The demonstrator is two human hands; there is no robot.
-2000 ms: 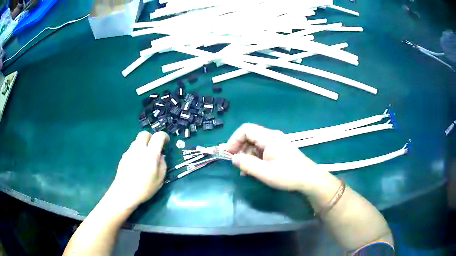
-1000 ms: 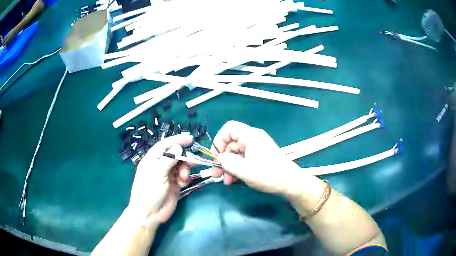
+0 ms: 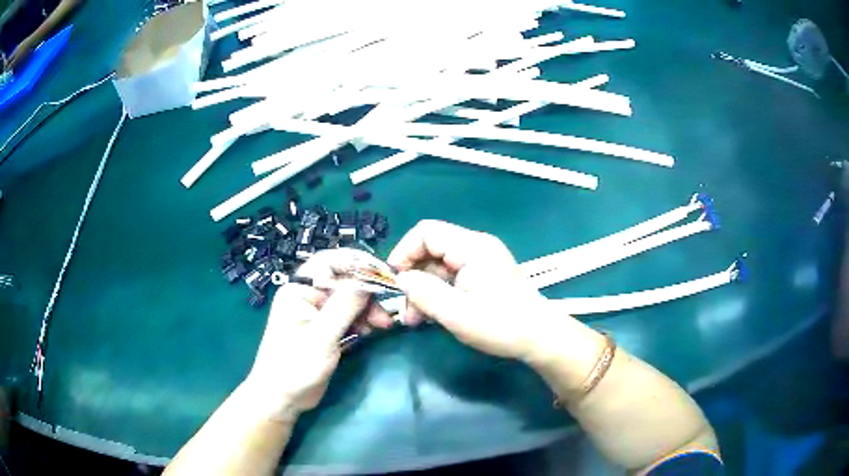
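My left hand (image 3: 321, 321) and my right hand (image 3: 470, 293) meet just in front of the heap of black connector housings (image 3: 303, 237). Between them they pinch thin wire leads (image 3: 374, 276), orange, white and dark. A lead with a dark sleeve and a small metal ring (image 3: 278, 278) sticks out left of my left fingers. Fingers hide the wire tips; I cannot tell whether a housing is in my left hand. White sleeved harnesses (image 3: 642, 292) run from behind my right hand to blue ends (image 3: 740, 270) at the right.
A large pile of white sleeving (image 3: 400, 93) lies at the back. A small open carton (image 3: 160, 79) stands back left, beside a thin cable (image 3: 79, 232). A blue tray or bag (image 3: 33, 70) and a person's arm (image 3: 42, 35) show far left. Short cable branches (image 3: 768, 70) lie back right.
My left hand has left the table by the heap and come to the wires at my right hand. The ring lead now points left past my left fingers. The view has shifted.
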